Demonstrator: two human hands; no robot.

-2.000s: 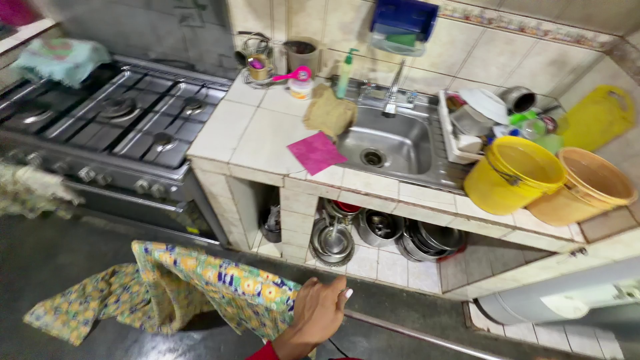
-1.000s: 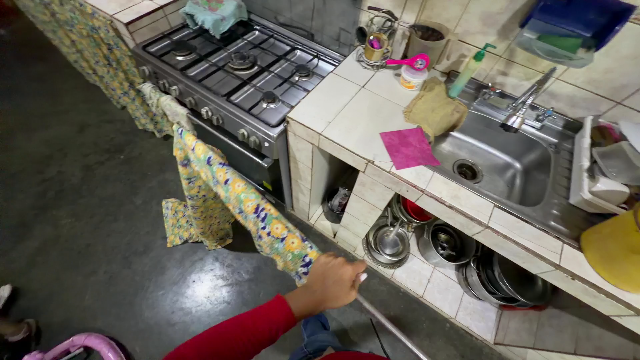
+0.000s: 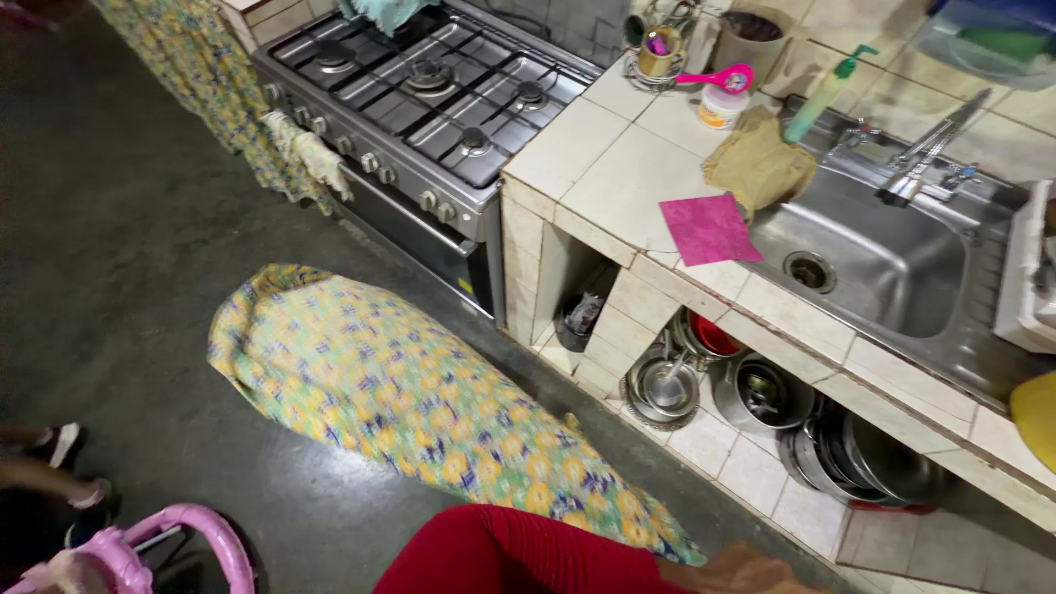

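Note:
A patterned cloth (image 3: pixel 429 396), yellow, green and blue with flowers, stretches diagonally over the grey floor in front of the counter, its narrow end beside my left wrist. My left hand (image 3: pixel 747 571) is blurred and cut off by the bottom edge; its fingers are not clear, so its grip cannot be told. The red sleeve (image 3: pixel 528 549) of that arm crosses the lower middle, its bent elbow overlapping the cloth's lower edge. My right hand is out of the picture. Whether the cloth touches the floor is unclear.
A gas stove (image 3: pixel 412 91) adjoins a tiled counter (image 3: pixel 602 157) with a steel sink (image 3: pixel 883 247). Metal pots (image 3: pixel 763 392) sit underneath. Another flowered cloth (image 3: pixel 198 82) hangs left of the stove. A pink ring-shaped object (image 3: pixel 198 520) and a person's feet (image 3: pixel 62 445) are lower left.
My left hand, earlier on the cloth's end beside a metal rod, has moved down to the bottom edge. The cloth has swung away from the stove front and spread wider. The rod no longer shows.

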